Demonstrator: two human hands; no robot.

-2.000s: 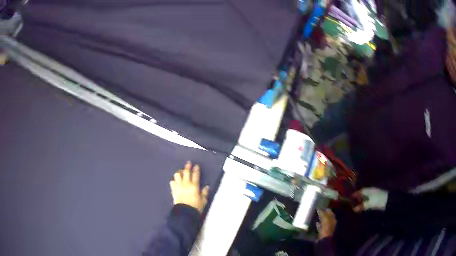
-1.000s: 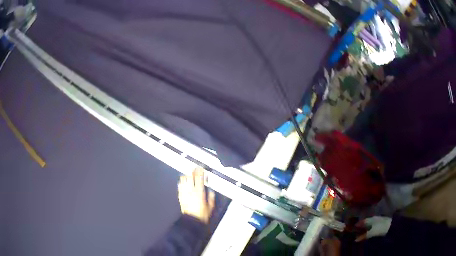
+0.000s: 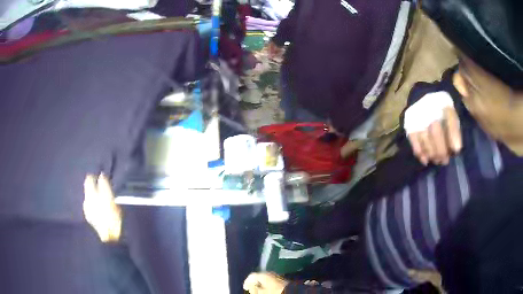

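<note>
Dark purple cloth (image 3: 51,126) covers the left part of the table. My left hand (image 3: 103,209) lies on the cloth near its right edge, fingers stretched and close together; blur hides whether they pinch cloth. A silver-white rail (image 3: 155,198) runs right from beside this hand across the pale table edge (image 3: 207,252); left of the hand, cloth covers where it would run. A white cutter unit (image 3: 239,154) with a silver cylinder (image 3: 276,198) sits at the rail's right end. My right hand is not in view.
A person in a striped top (image 3: 401,229) is close on the right, one hand (image 3: 433,138) with a white covering. Another hand (image 3: 265,282), apparently theirs, shows at the bottom edge. A red bag-like item (image 3: 309,152) lies beyond the cutter. Fabric scraps cover the floor.
The view has swung right. Cloth now covers the rail left of my hand, where the rail lay bare before. The thin tan strip has left the view.
</note>
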